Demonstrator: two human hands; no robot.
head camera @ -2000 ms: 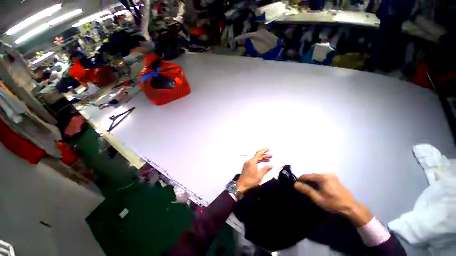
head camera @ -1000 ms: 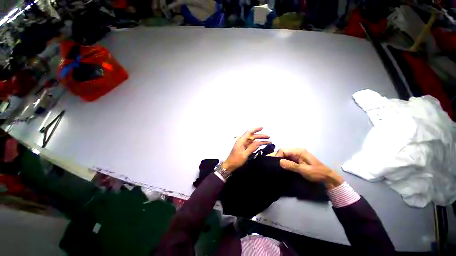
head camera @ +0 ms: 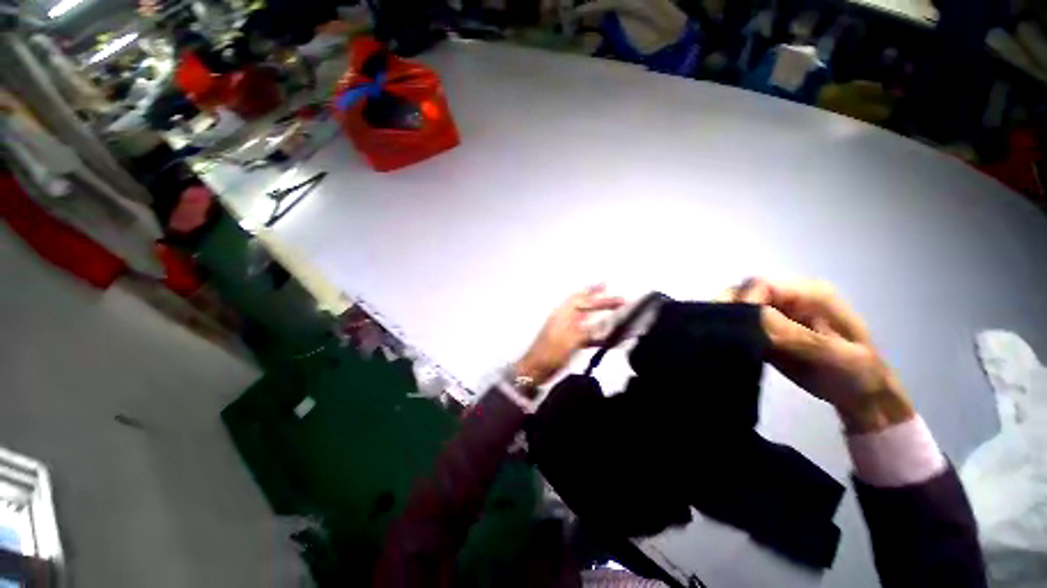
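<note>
A dark garment (head camera: 677, 425) hangs and lies in front of me at the near table edge, its upper part raised off the pale table. My right hand (head camera: 821, 345) grips its top edge at the right, fingers closed on the cloth. My left hand (head camera: 571, 335) is at the garment's left upper end, beside a thin dark strip of it; the hand is blurred, and whether its fingers hold the strip cannot be told.
The pale table (head camera: 551, 149) has a red plastic bag (head camera: 402, 115) with a blue tie at its far left. A black clothes hanger (head camera: 296, 198) lies near the left edge. White fabric (head camera: 1016, 448) is at the right. Green floor (head camera: 344, 425) shows at the left.
My right hand has raised the garment's top edge, and more of the dark cloth shows spread below it. The view has turned left, so the red bag appears further right.
</note>
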